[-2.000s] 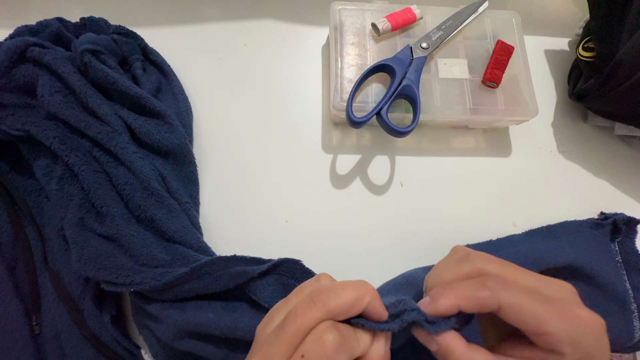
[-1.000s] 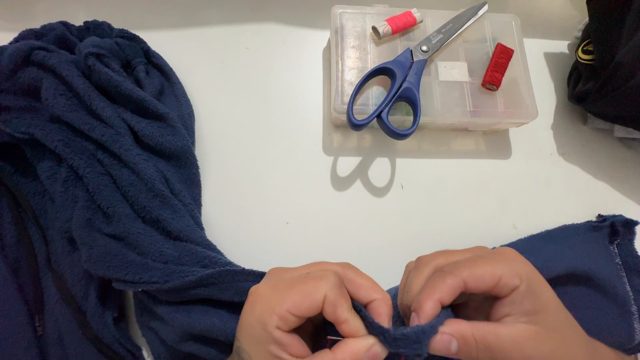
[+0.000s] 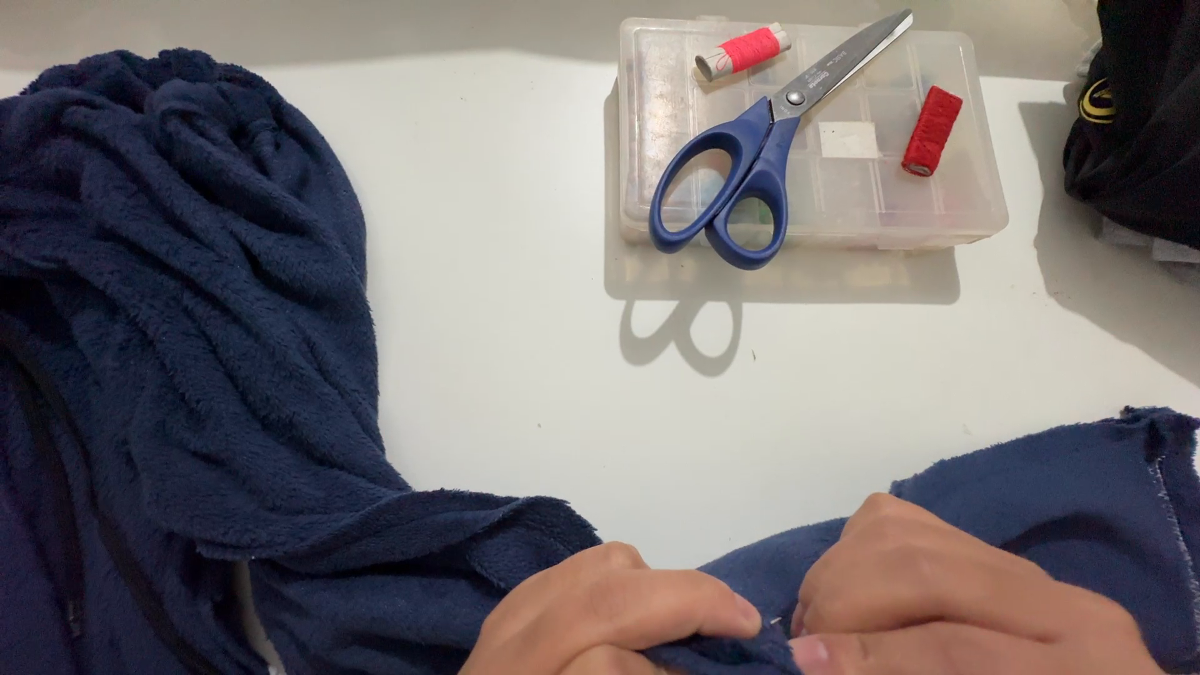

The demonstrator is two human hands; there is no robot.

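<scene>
Navy blue fleece fabric [image 3: 253,309] lies heaped on the left and runs along the bottom to a flatter stretch on the right, whose edge shows pale stitching. At the bottom centre my left hand [image 3: 609,609] pinches a fold of this fabric. Close on its right, my right hand [image 3: 956,600] grips the same fold with thumb and fingers. A tiny pale glint, perhaps a needle tip, shows between the hands; the rest of it is hidden.
On the white table [image 3: 525,375], a clear plastic compartment box [image 3: 844,225] carries blue-handled scissors [image 3: 769,169], a pinkish-red thread spool [image 3: 750,49] and a dark red thread spool [image 3: 932,131]. Black fabric [image 3: 1139,122] with a yellow emblem lies at the upper right.
Both hands have shifted lower in view, and the fold between them now hangs lower. The metal needle seen at my left fingers a second ago is mostly out of sight.
</scene>
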